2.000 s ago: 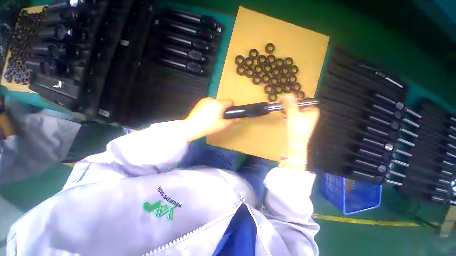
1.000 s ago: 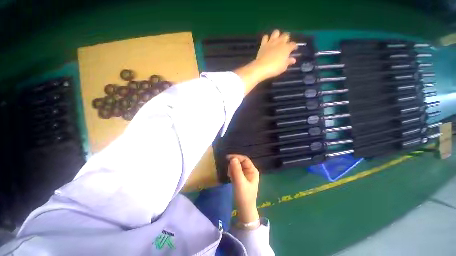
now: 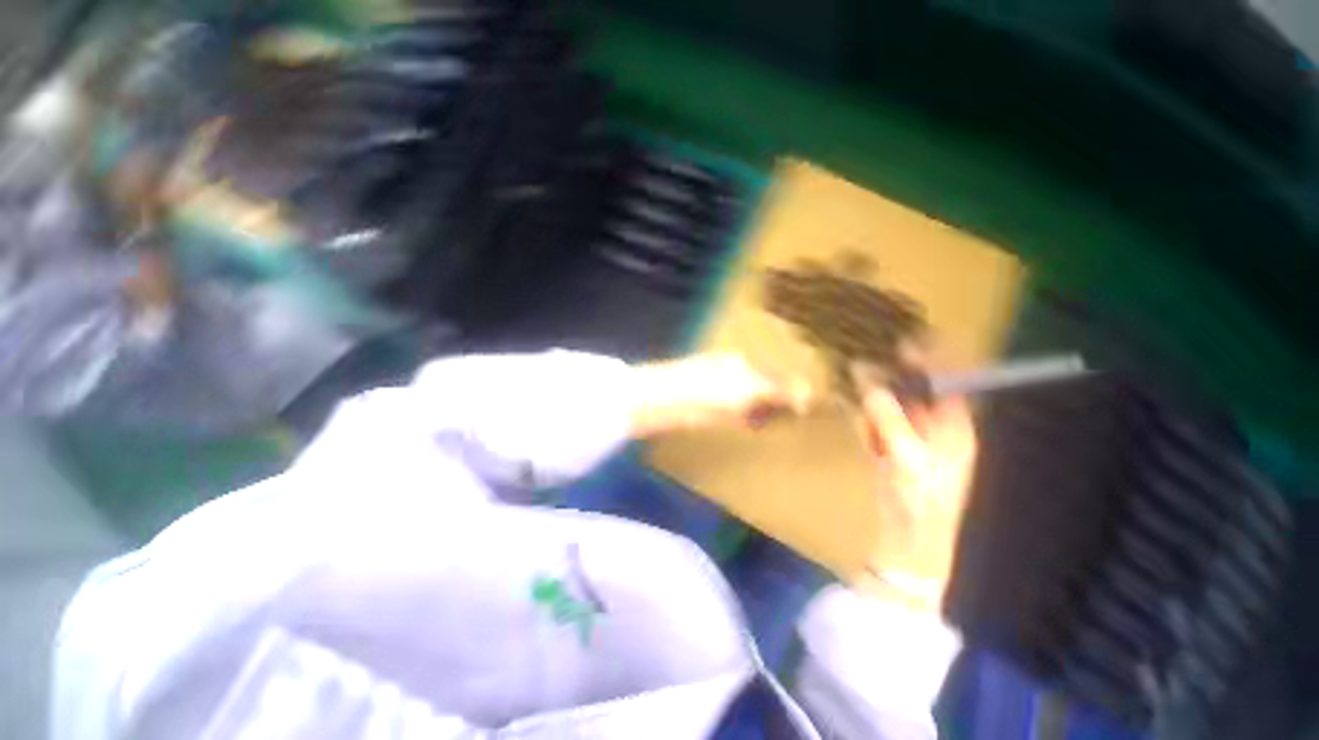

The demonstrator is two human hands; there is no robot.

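The view is strongly blurred. My right hand (image 3: 923, 451) is closed around a rod assembly; its silver tube (image 3: 1020, 373) sticks out to the right, past the board's edge. The dark part of the rod is mostly hidden at my fingers. My left hand (image 3: 738, 393) is over the tan work board (image 3: 810, 499), with a small dark thing (image 3: 768, 414) at its fingertips; blur hides its shape. The dark rings (image 3: 846, 307) lie in a loose cluster on the board, just beyond my hands.
A black parts tray (image 3: 1034, 506) with rods lies right of the board. More black trays (image 3: 535, 268) with parts stand to the left. Another person's hand and sleeve (image 3: 145, 289) show at the far left. A blue basket (image 3: 998, 697) is below the right tray.
My right hand has come back from low beside the right tray and now holds a rod over the board. My left hand has withdrawn from that tray's rods to the board. The view has swung left.
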